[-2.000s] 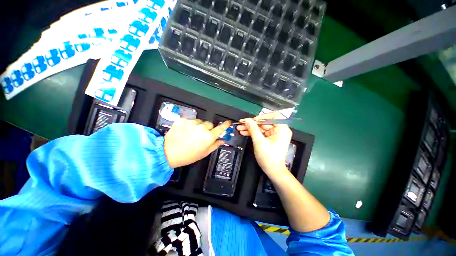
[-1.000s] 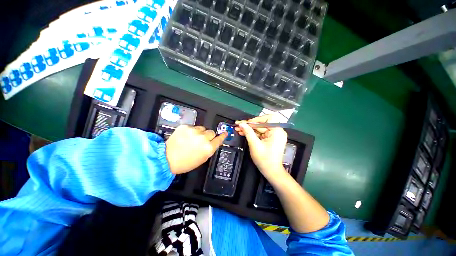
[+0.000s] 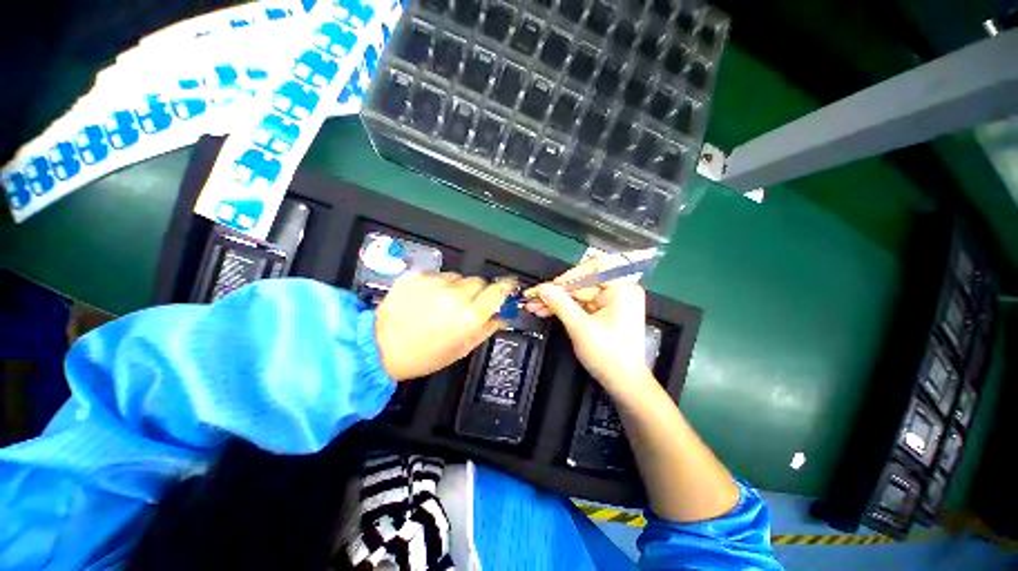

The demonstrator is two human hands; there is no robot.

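An open phone lies in the third slot from the left of the black foam tray. A small blue film sticker shows at its top end. My left hand rests there with its fingertips on the phone's top, partly hiding it; I see nothing held in it. My right hand holds thin dark tweezers like a pen, their tip at the blue piece. Other phones lie in the tray, one with a shiny top and blue piece left of my left hand.
Long white sticker sheets with blue shapes fan out at upper left, one overlapping the tray. Stacked clear blister trays stand behind the foam tray. A grey post is at right; stacked foam trays stand at far right.
My left fingers have shifted over the phone's top and cover more of it than a second ago. The tweezers' rear end has tilted up. The front sticker sheet has shifted slightly right.
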